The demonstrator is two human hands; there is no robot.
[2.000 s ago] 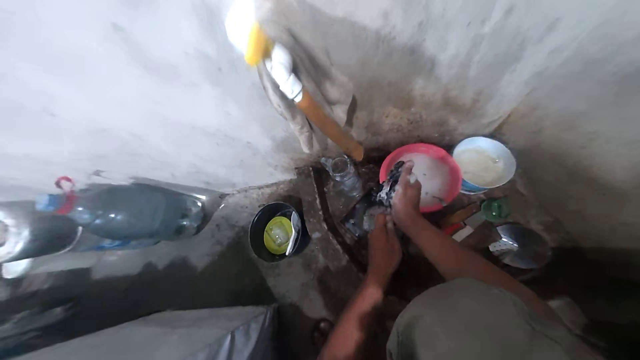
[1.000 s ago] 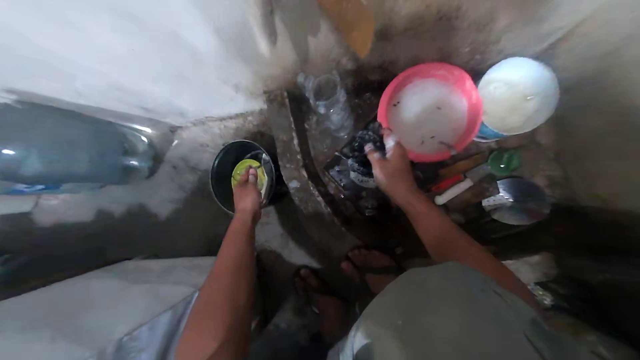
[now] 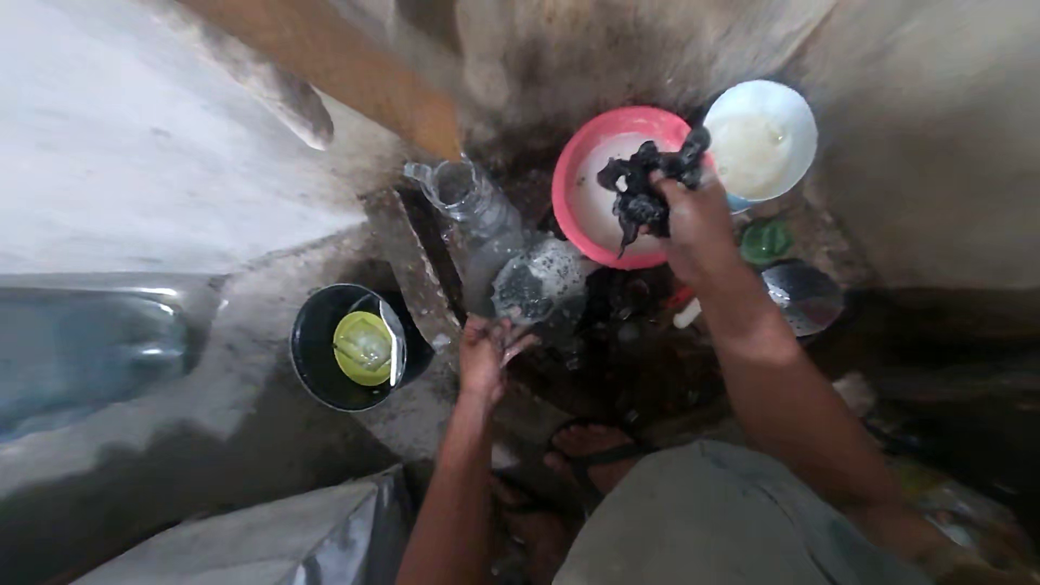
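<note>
My right hand (image 3: 691, 211) grips a dark, ragged clump of wet cloth or mesh (image 3: 642, 199) above the pink plastic basin (image 3: 566, 195), which holds cloudy, whitish water. Lower and to the left, my left hand (image 3: 487, 353) has its fingers spread at the lower edge of a round, see-through, suds-covered thing (image 3: 540, 280); whether they hold it is unclear. Behind that stands a clear jug or bottle (image 3: 467, 199) with a handle. The black bucket (image 3: 302, 349) at the left contains a yellow-green bowl (image 3: 341, 345) and a white-edged item (image 3: 396, 349).
A white and blue bucket (image 3: 804, 146) of cloudy liquid stands beside the basin. Right of my forearm lie a green item (image 3: 765, 240) and a shiny metal lid or bowl (image 3: 804, 296). An orange-brown pole (image 3: 390, 89) slants from above. A large clear bottle (image 3: 97, 349) lies far left.
My left hand has left the bowl in the black bucket and moved right to the suds-covered thing. My right hand has lifted the dark clump over the pink basin. The view has shifted.
</note>
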